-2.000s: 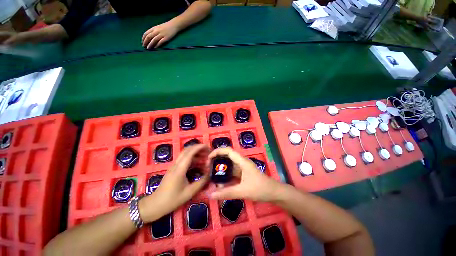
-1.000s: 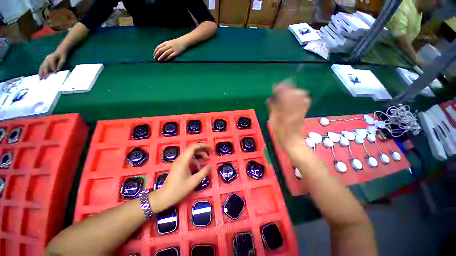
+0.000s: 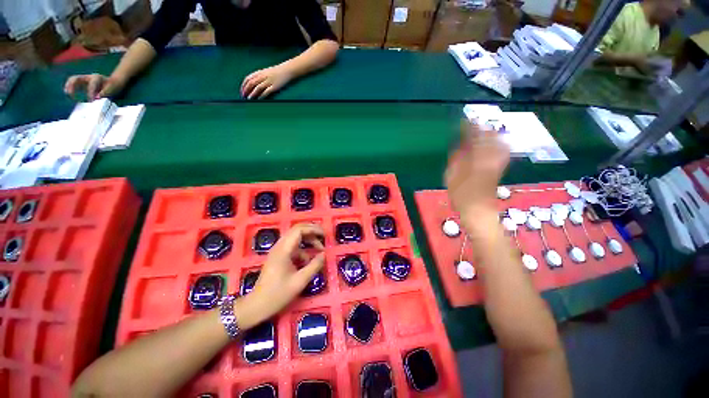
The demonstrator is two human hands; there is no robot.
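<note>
The red-pink foam tray point(image 3: 175, 268) lies in front of me. Dark watches with round sensor backs point(image 3: 352, 270) sit in its upper rows, and watches with glossy black screens up point(image 3: 313, 333) in its lower rows. My left hand point(image 3: 284, 268) is over the tray's middle, fingers curled. Something dark shows between thumb and fingers; I cannot tell whether it is held or lies in a pocket behind. My right hand point(image 3: 478, 171) is raised near the charger board's upper left. It is blurred, and I cannot tell whether it holds anything.
The charger board point(image 3: 497, 289) with white pucks point(image 3: 553, 258) is at right, tangled cables point(image 3: 618, 189) behind it. A second foam tray point(image 3: 66, 256) is at left. White boxes point(image 3: 95, 128) lie on the green bench. One person's hands point(image 3: 264, 82) rest opposite; another person point(image 3: 633, 39) is at far right.
Both hands were together around a lit watch; the right hand has since swung up and right, away from the left. The opposite person's hand has lifted, and the white boxes across the bench have shifted.
</note>
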